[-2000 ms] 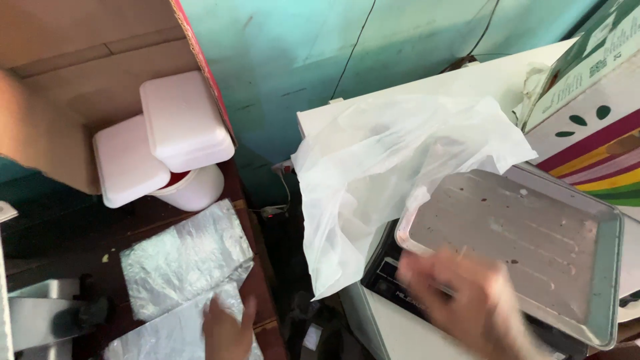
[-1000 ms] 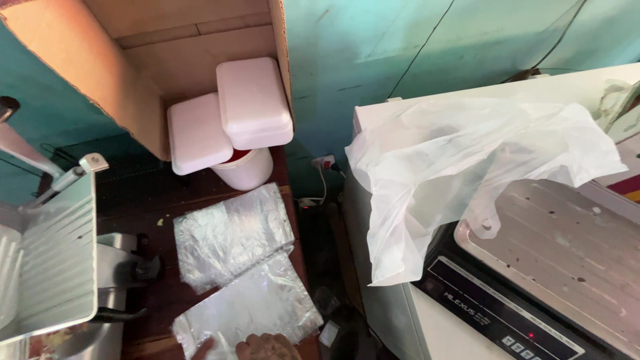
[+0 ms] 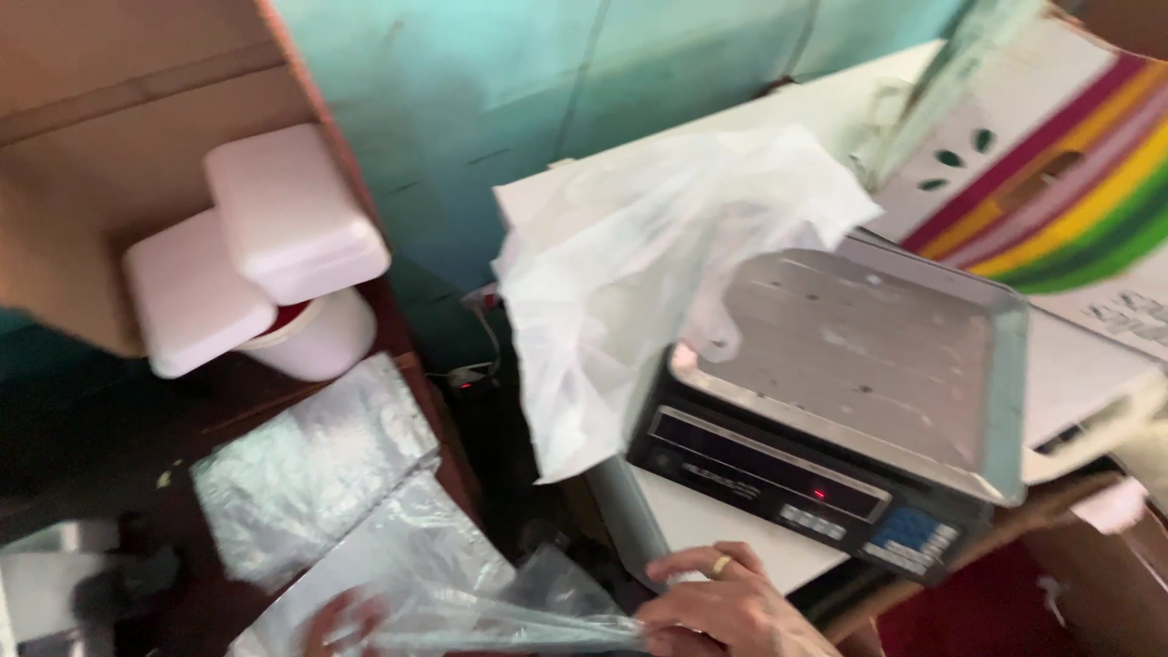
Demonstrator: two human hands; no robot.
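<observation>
My right hand [image 3: 721, 598], with a ring on one finger, pinches the edge of a clear plastic bag [image 3: 511, 625] at the bottom centre. The bag stretches left to my left hand [image 3: 347, 620], which is blurred and partly behind the clear film; its grip is hard to make out. Beneath and beyond lie two stacks of clear plastic bags [image 3: 315, 456] on the dark red table. A white plastic bag [image 3: 602, 301] drapes over the white surface and touches the digital scale [image 3: 757, 484] with its metal tray [image 3: 867, 338], to the right.
White foam containers [image 3: 292, 210] rest on a white bucket [image 3: 319, 338] beside an open cardboard box [image 3: 164, 173]. A dark gap with a cable [image 3: 488, 338] separates the table from the white surface [image 3: 730, 520]. A striped carton [image 3: 1049, 182] stands at the right; metal equipment [image 3: 64, 584] is lower left.
A clear bag now stretches between my hands; a second ago both were at the lower bag stack. The view has swung right.
</observation>
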